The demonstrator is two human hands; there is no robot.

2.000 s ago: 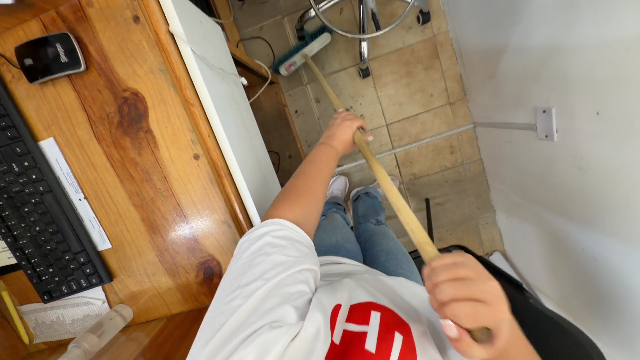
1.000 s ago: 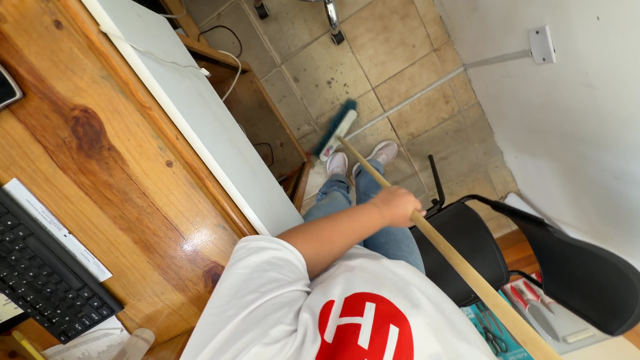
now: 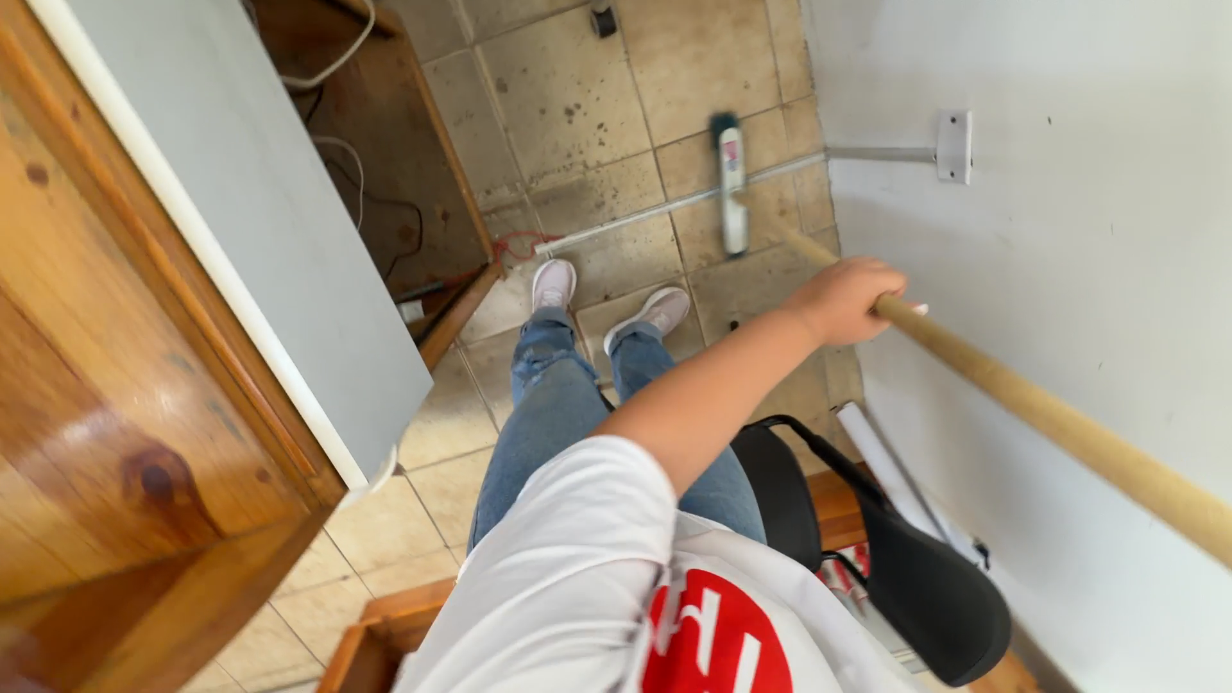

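My left hand (image 3: pixel 852 300) is closed around the wooden handle (image 3: pixel 1049 414) of a push broom, right of centre. The handle slants from the broom head up toward the right edge, where it leaves the view. The white and dark green broom head (image 3: pixel 733 188) lies blurred on the tiled floor, across a thin floor conduit and left of the wall. My right hand is out of view. Below the arm are my jeans and light shoes.
A wooden desk (image 3: pixel 125 385) with a grey side panel (image 3: pixel 250 212) stands at left, cables beneath it. A white wall (image 3: pixel 1039 289) with a junction box (image 3: pixel 955 146) bounds the right. A black chair (image 3: pixel 924 577) is at lower right. A caster (image 3: pixel 603 19) shows at the top.
The broom head has moved from beside the shoes toward the wall. My left hand has moved right with the handle. My right hand, on the handle's end two seconds ago, has left the view.
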